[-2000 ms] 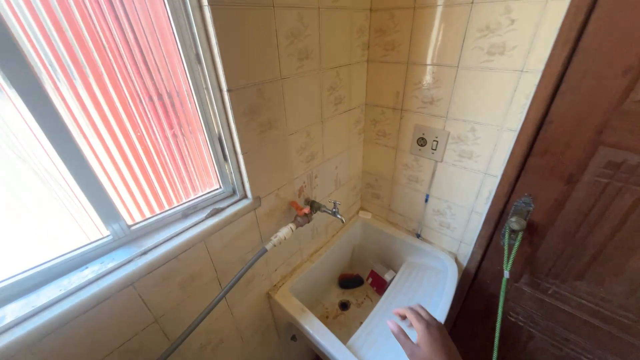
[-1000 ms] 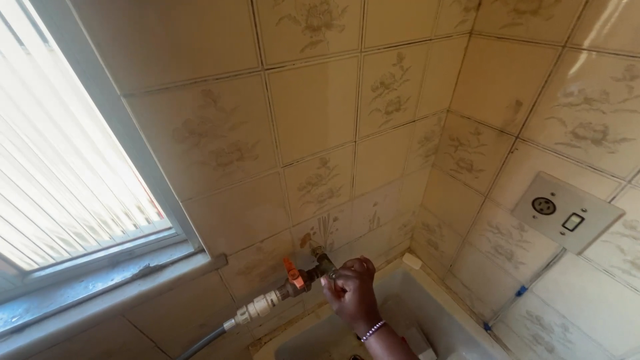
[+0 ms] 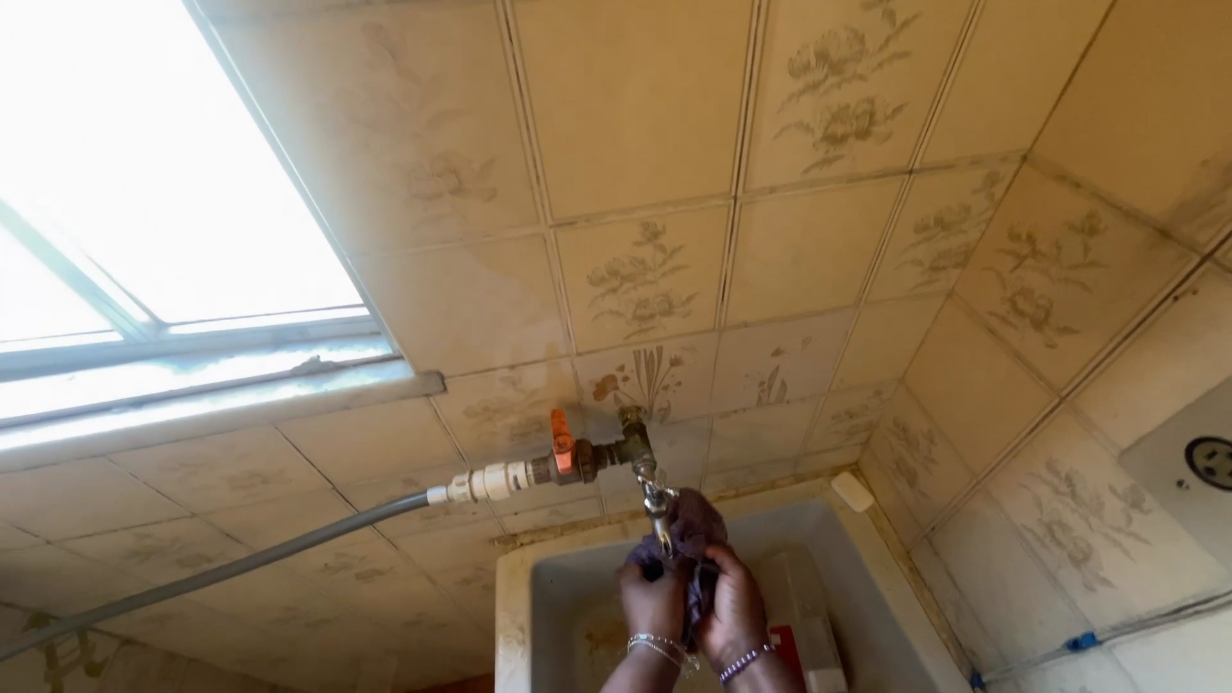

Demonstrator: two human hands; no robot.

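Just below the spout of a metal tap (image 3: 656,505), both my hands hold a dark purple cloth (image 3: 698,520). My left hand (image 3: 654,602), with bracelets at its wrist, grips the cloth's left part. My right hand (image 3: 733,597), wearing a beaded bracelet, grips its right part. The cloth bunches around the spout's lower end and hangs between the hands. Behind the tap, a pipe fitting joins it to a valve with an orange lever (image 3: 561,441). Whether water runs is not clear.
A grey hose (image 3: 241,560) runs left from the valve. Below my hands is a laundry sink (image 3: 515,616) with a red item (image 3: 786,654) inside and a white piece (image 3: 852,491) on its back corner. A window sill (image 3: 221,408) juts out at left; a socket plate (image 3: 1174,452) is at right.
One hand was at the tap a second ago; now both hands are there, holding the purple cloth. Two seconds ago a hand was over the sink's right side. The view has moved closer to the tap.
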